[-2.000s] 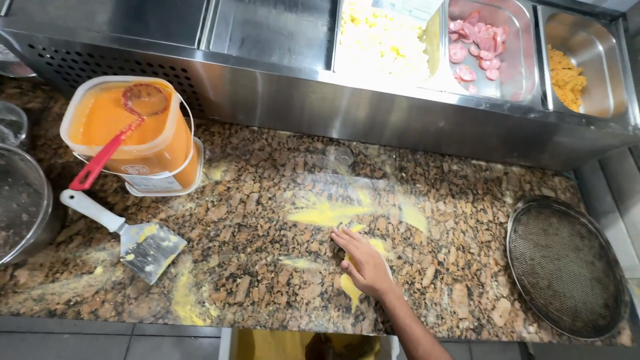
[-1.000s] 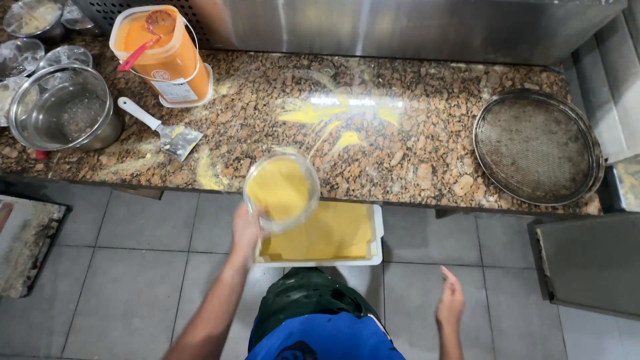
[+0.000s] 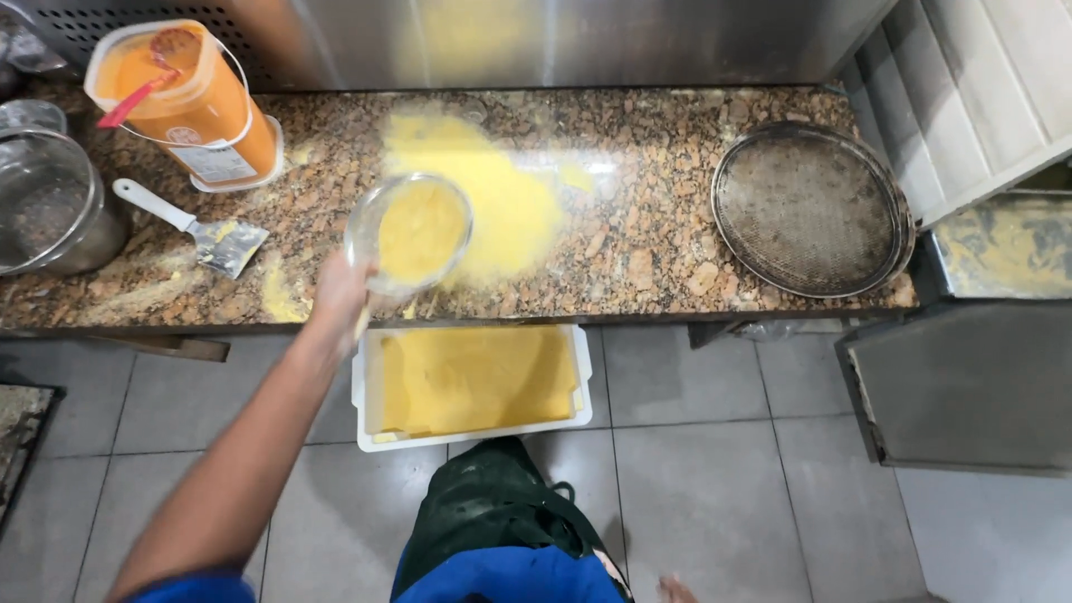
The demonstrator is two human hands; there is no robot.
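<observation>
My left hand (image 3: 339, 289) grips the rim of a clear round bowl (image 3: 410, 234) with yellow flour-like powder in it, tilted over the granite counter. Beside and beneath the bowl, a broad patch of yellow powder (image 3: 519, 205) covers the stone. My right hand (image 3: 675, 589) shows only in part at the bottom edge, low over the floor; its fingers are too blurred and cut off to read. A white tub (image 3: 473, 377) of the same yellow powder juts out below the counter's front edge.
Left on the counter are a steel pot (image 3: 63, 209), a white-handled scraper (image 3: 213, 234) and a bucket of orange sauce (image 3: 209, 126) with a red ladle. A round mesh pizza screen (image 3: 812, 209) lies at the right. A metal unit (image 3: 963, 377) stands beyond.
The bowl in my left hand has moved from above the tub to over the counter. The yellow patch on the granite is much larger. My right hand has dropped mostly out of view.
</observation>
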